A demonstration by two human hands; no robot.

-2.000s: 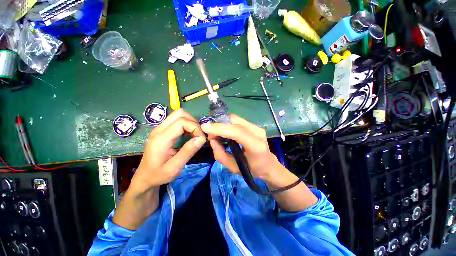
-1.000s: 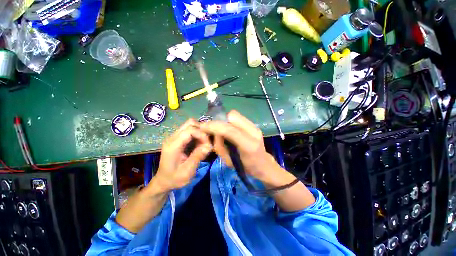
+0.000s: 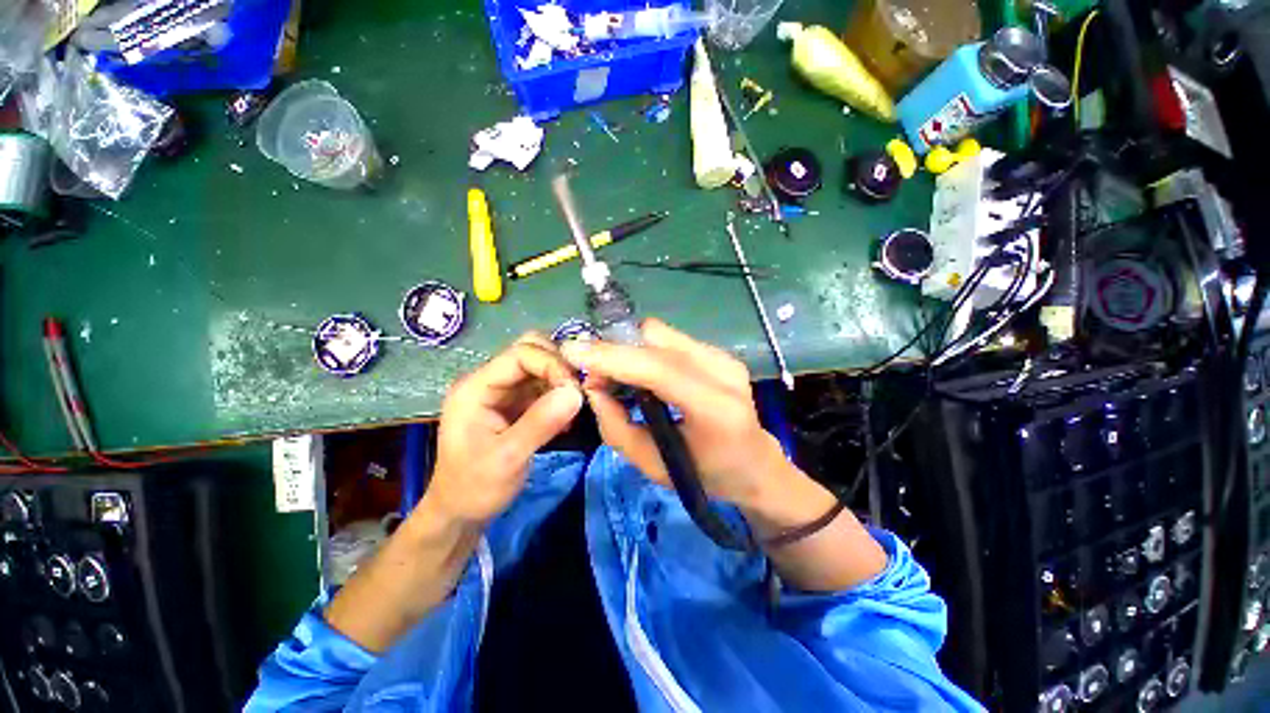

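My right hand holds the soldering iron, its metal barrel pointing away over the bench and its black cord running back under the palm. My left hand meets it at the fingertips near the bench's front edge. The fingers seem to pinch something very small or thin, too hidden to tell. A round module shows partly just beyond the fingertips. Two more round modules, one at left and one nearer the hands, lie open on the green bench.
A yellow screwdriver, a yellow-and-black stick, tweezers and a thin metal rod lie beyond the hands. Blue parts bin, plastic cup and crumpled tissue stand farther back. Black trays flank the bench.
My left hand moved right and down from two seconds ago, then slightly up again. My right hand shifted slightly, still with the iron. The modules stay in place.
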